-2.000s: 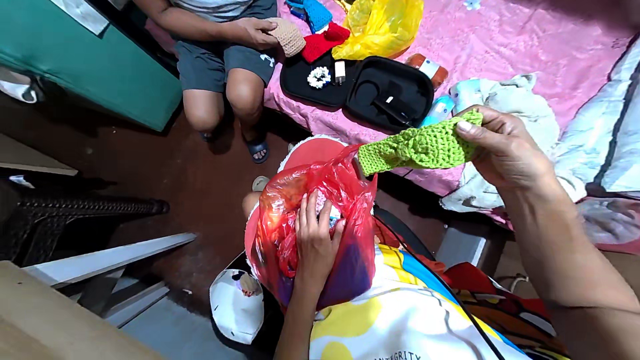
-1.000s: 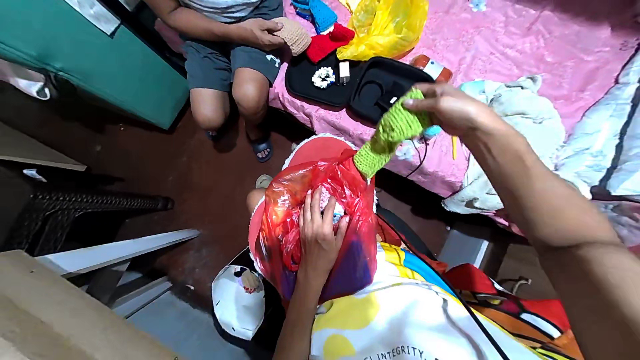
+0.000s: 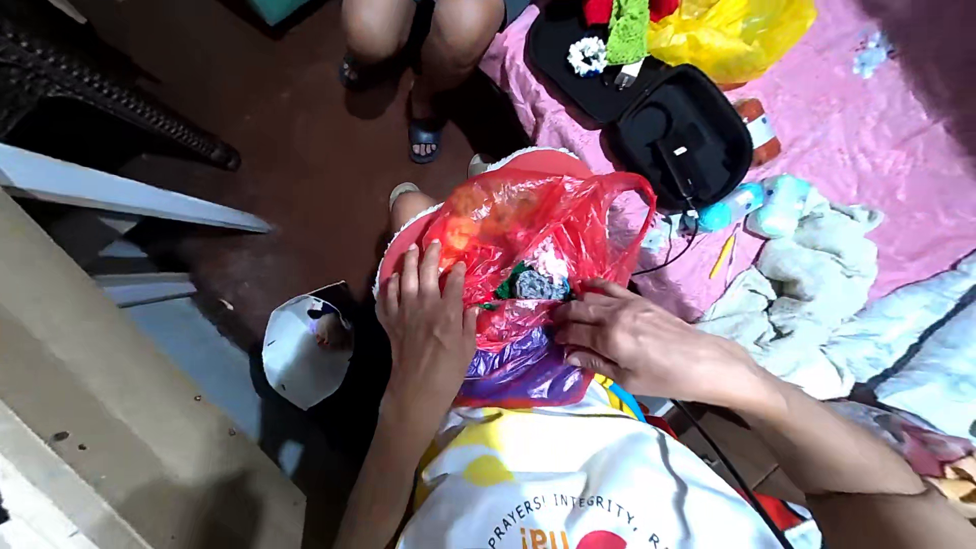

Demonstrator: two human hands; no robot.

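Note:
A translucent red plastic bag [image 3: 526,221] lies on my lap, its mouth open toward me. Grey, green and pink crocheted or yarn pieces [image 3: 541,284] show inside, with something purple [image 3: 511,374] low in the bag. My left hand [image 3: 427,313] rests flat on the bag's left side, fingers spread. My right hand [image 3: 610,332] has its fingers curled at the right edge of the bag's mouth; its fingertips grip the red plastic. The green crocheted strip [image 3: 627,32] lies on the bed, over the open black case, touching neither hand.
On the pink bed sheet [image 3: 839,137] are a black zip case [image 3: 679,145], a white scrunchie [image 3: 587,56], a yellow plastic bag [image 3: 732,38], yarn balls [image 3: 778,204] and a pale cloth [image 3: 801,267]. Another person's legs [image 3: 457,38] are ahead. A white container [image 3: 309,347] stands at lower left.
The green crocheted strip, held in my right hand before, now lies on the bed by the case. My right hand has come back to the red bag. The view has tilted down.

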